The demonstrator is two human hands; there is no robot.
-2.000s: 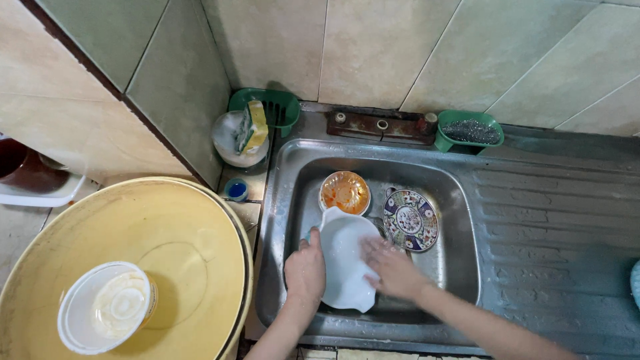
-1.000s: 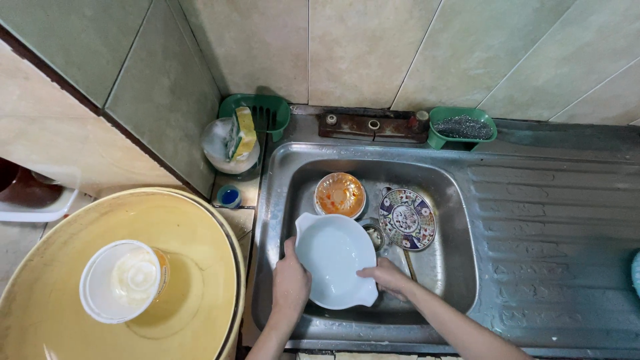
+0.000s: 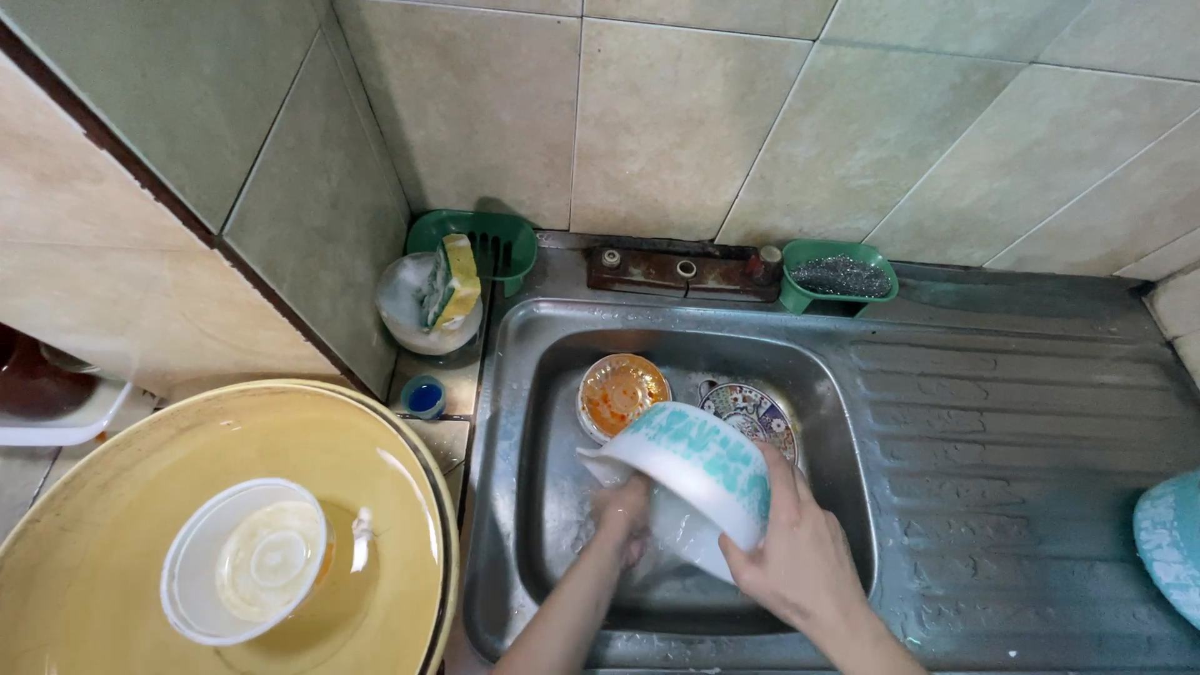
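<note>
A white bowl with a turquoise pattern on its outside [image 3: 698, 455] is tilted on its side over the metal sink [image 3: 553, 553]. My right hand [image 3: 797, 553] grips its right rim, thumb on one side and fingers on the other. Below the bowl's left end is my left hand [image 3: 623, 516], blurred; whether it touches the bowl I cannot tell. Water shows at the bowl's lower side. Behind the bowl, a small dish with orange residue [image 3: 623, 389] and a patterned saucer [image 3: 750, 412] lie in the sink, the saucer partly hidden.
Left of the sink, a large yellow basin [image 3: 375, 600] holds a white plastic tub [image 3: 244, 562]. A yellow-green sponge [image 3: 452, 281] rests on a container of suds beside a green holder [image 3: 516, 248]. Steel wool [image 3: 842, 276] sits behind the sink; a ribbed drainboard [image 3: 1012, 469] adjoins it.
The bowl has gone from upright, with both hands at its sides, to tilted with its patterned outside showing. My left hand has left its left rim and moved under it.
</note>
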